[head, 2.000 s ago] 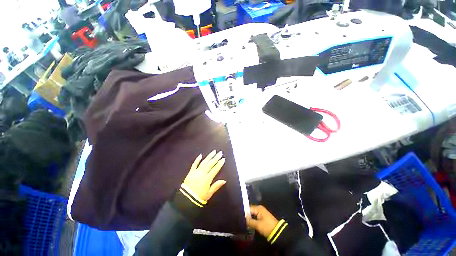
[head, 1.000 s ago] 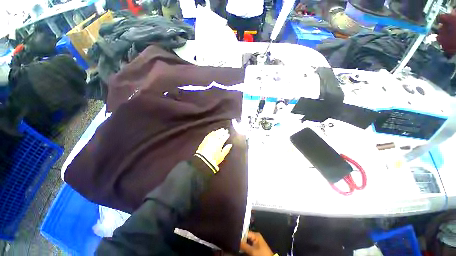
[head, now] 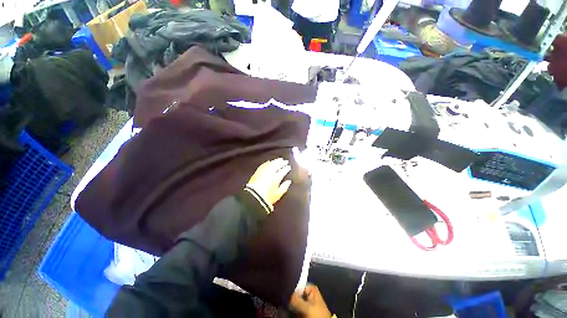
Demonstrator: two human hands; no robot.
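A large dark brown garment panel [head: 205,168] lies on the machine table [head: 373,248], left of the needle area [head: 332,155] of the white sewing machine. A white edge strip [head: 304,267] runs down its right edge. My left hand [head: 269,180] rests flat on the panel just left and below the needle, fingers slightly apart, holding nothing. My right hand [head: 310,303] is at the bottom edge of the picture, partly cut off, with its fingers closed on the panel's lower right edge.
A black phone [head: 401,200] lies over red-handled scissors [head: 442,223] right of the needle. Black flaps [head: 429,148] lie across the machine. Blue crates [head: 74,261] stand at lower left. Dark cloth [head: 180,40] is heaped behind the panel. A white thread [head: 359,292] hangs below the table.
The view has turned and dropped closer since two seconds ago. My left hand has moved up the panel towards the needle. My right hand still holds the lower edge.
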